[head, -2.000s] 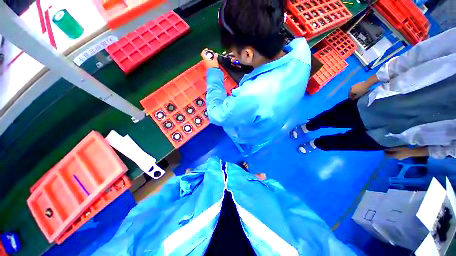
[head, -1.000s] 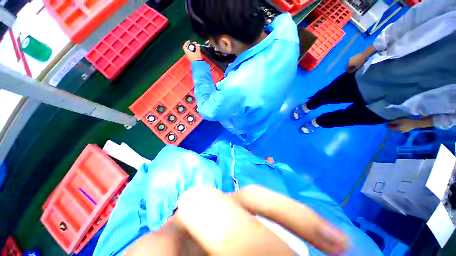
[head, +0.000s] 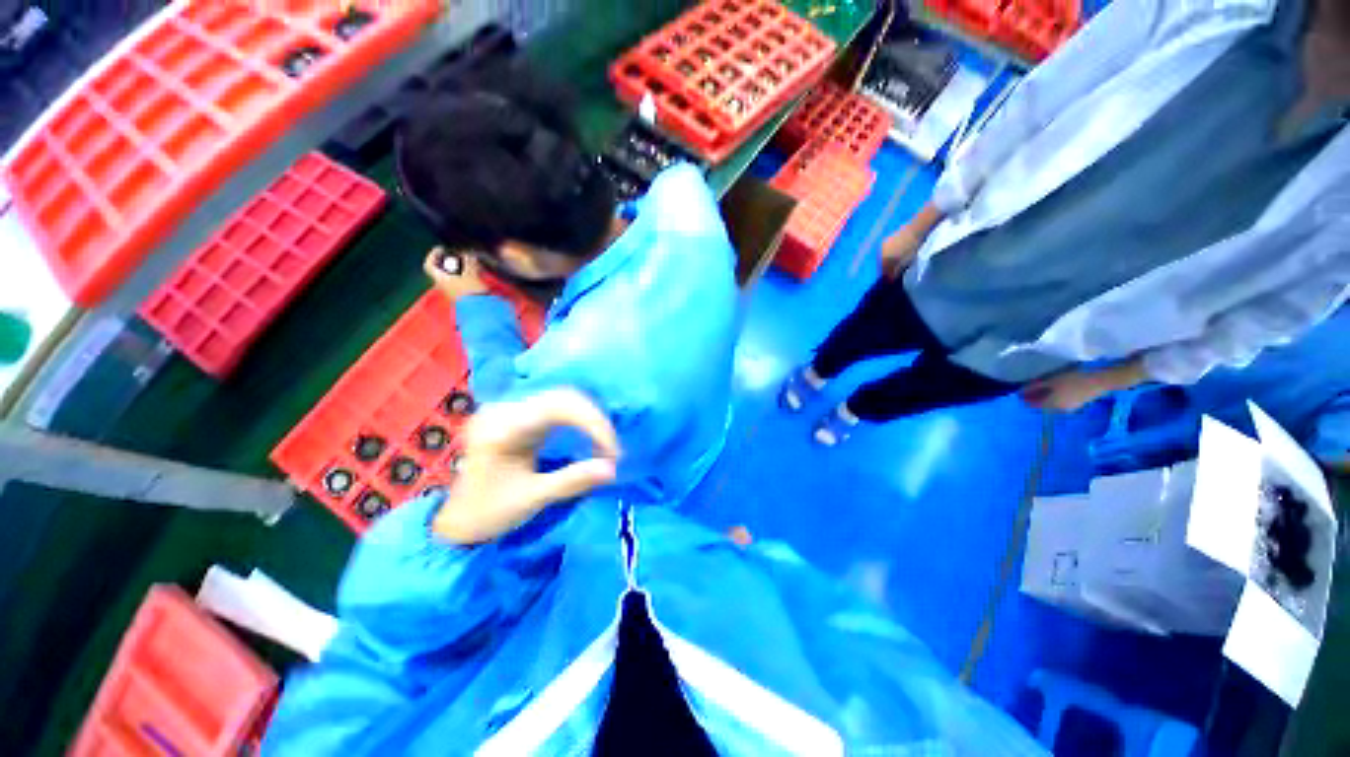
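My left hand [head: 526, 466] is raised in front of my smock, fingers curled and thumb apart, with nothing visible in it. Of my right hand, at most a small skin-coloured spot shows past the smock's edge; I cannot tell what it does. Beyond my left hand, an orange compartment tray [head: 366, 399] lies on the green bench with several round metal parts in its near pockets. My hand and sleeve hide part of it. A person in a blue smock [head: 629, 348] leans over the tray and holds a round part [head: 450, 263] in the fingertips.
Orange trays lie on the raised shelf [head: 207, 126], on the bench [head: 267, 259] and at the lower left [head: 178, 688]. More are stacked at the back [head: 726, 67]. A standing person [head: 1096, 222] is at right. An open white carton [head: 1276, 658] and a blue stool [head: 1103, 710] are at lower right.
The view has shifted, so the bench and the person in blue sit further left. My left hand, large and blurred across the bottom one second ago, is now higher and further left.
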